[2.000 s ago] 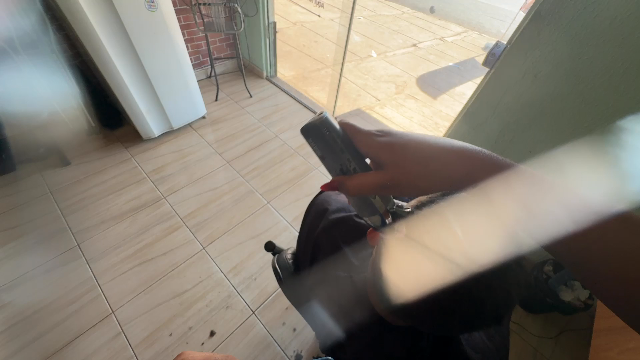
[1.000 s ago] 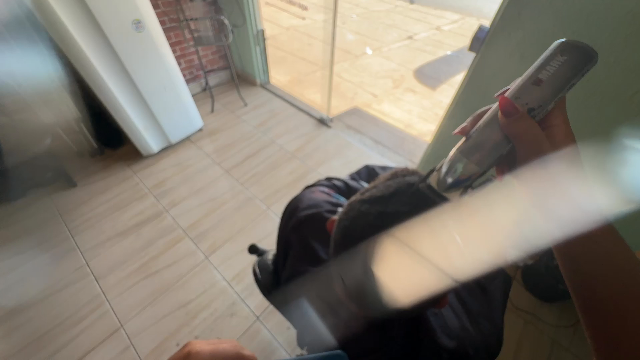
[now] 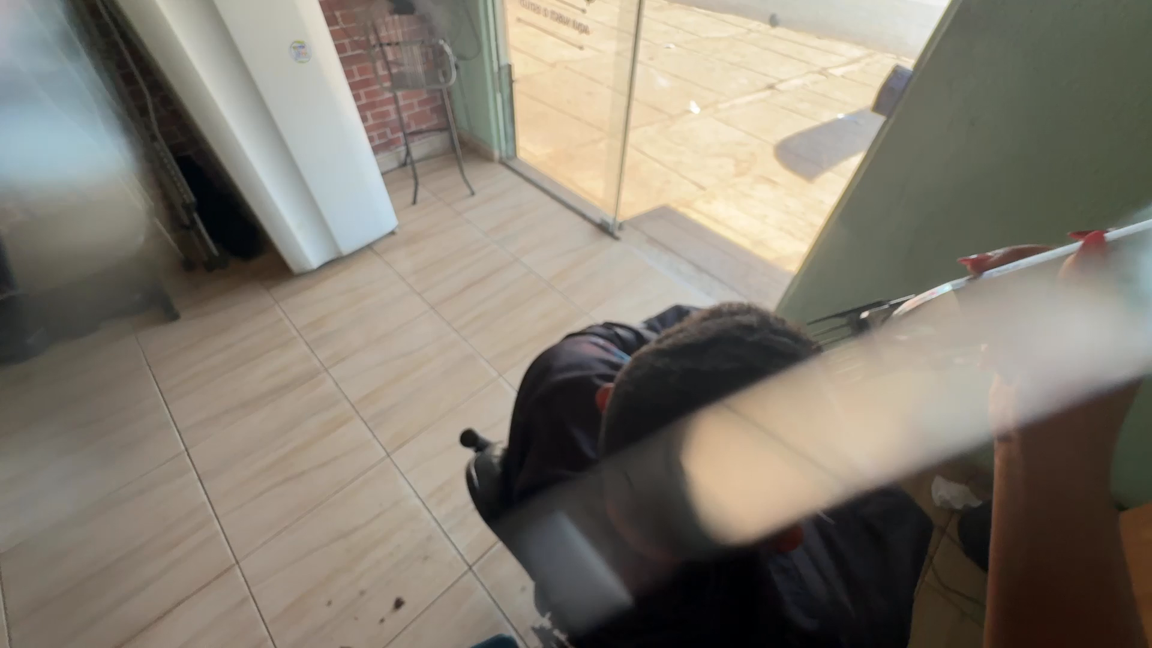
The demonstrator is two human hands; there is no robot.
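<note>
At the right edge, my right hand [image 3: 1035,270], with red nails, is closed around a hair clipper [image 3: 936,290], seen nearly edge-on, its dark blade end towards the left. A blurred pale band crosses the view and covers part of the hand and the clipper. Left of the clipper's blade end is the short dark hair of a seated person's head [image 3: 711,360]; whether they touch cannot be told. A dark cape [image 3: 562,387] covers that person. My left hand is out of view. A small dark blue object [image 3: 495,641], cut off, shows at the bottom edge.
Below the cape's left side is a black chair part [image 3: 486,472]. Hair clippings [image 3: 396,605] lie on the tiled floor [image 3: 270,414]. A white cabinet-like unit [image 3: 306,135] and a metal stool [image 3: 418,76] stand beyond, near a glass door [image 3: 576,117]. A green wall [image 3: 1008,135] rises at right.
My right hand, holding the clipper, has moved right from beside the person's head to the view's right edge. My left hand, earlier partly visible at the bottom, has left the view.
</note>
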